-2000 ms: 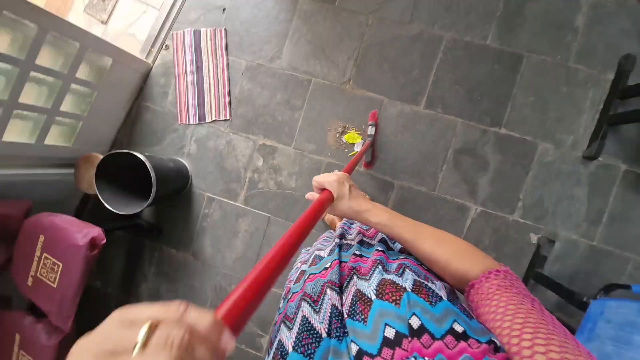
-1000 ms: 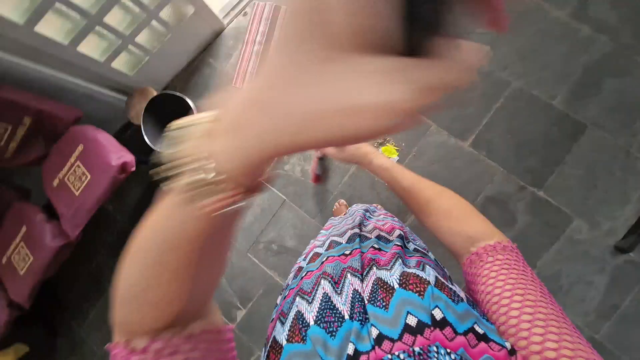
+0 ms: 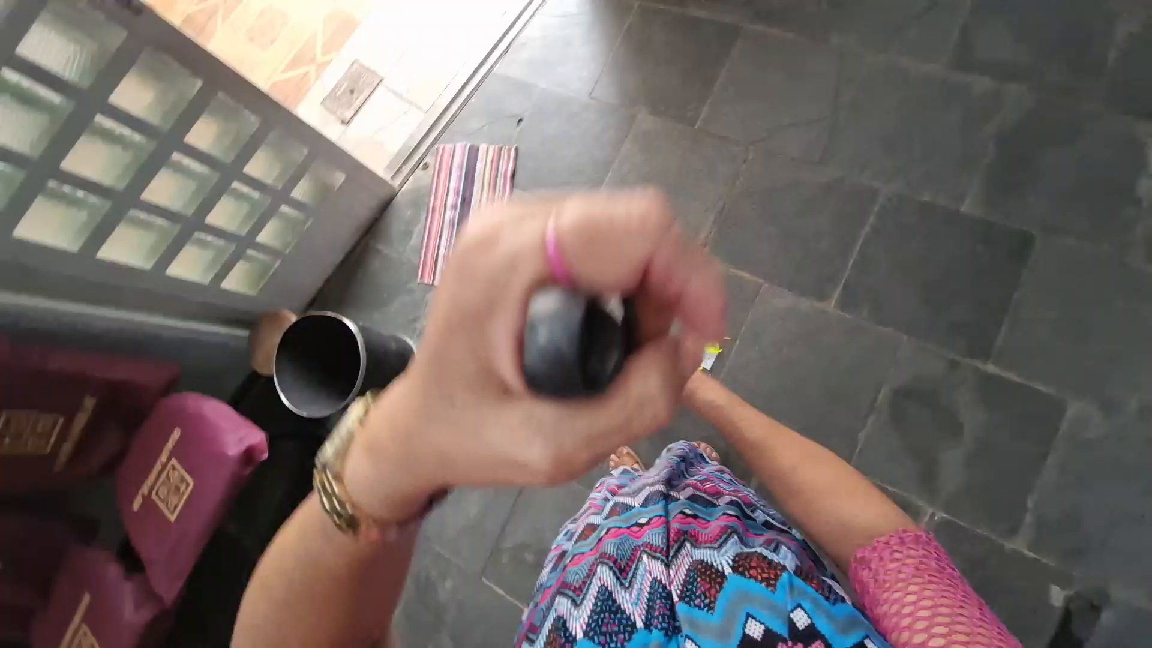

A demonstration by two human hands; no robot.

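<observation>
My left hand (image 3: 549,351), wearing a pink ring and a gold bracelet, is raised close to the camera. Its fingers wrap around the black end cap of the broom handle (image 3: 571,342), which points up at me. My right arm stretches forward on the right; most of my right hand (image 3: 695,385) is hidden behind my left hand, so its grip cannot be seen. Just beyond it a yellow and white scrap (image 3: 712,354) lies on the dark tile floor. The broom's head and the rest of its shaft are hidden.
A striped rag mat (image 3: 441,216) lies near the doorway. A door with glass panes (image 3: 144,171) stands at the left. A black bin (image 3: 319,364) with a metal rim is below it, beside maroon covered bags (image 3: 193,477). My sandalled feet (image 3: 627,459) show ahead of my patterned skirt.
Two seconds ago the red shaft ran across the view with both hands along it. My left hand has risen to the middle, and the handle's end now faces the camera.
</observation>
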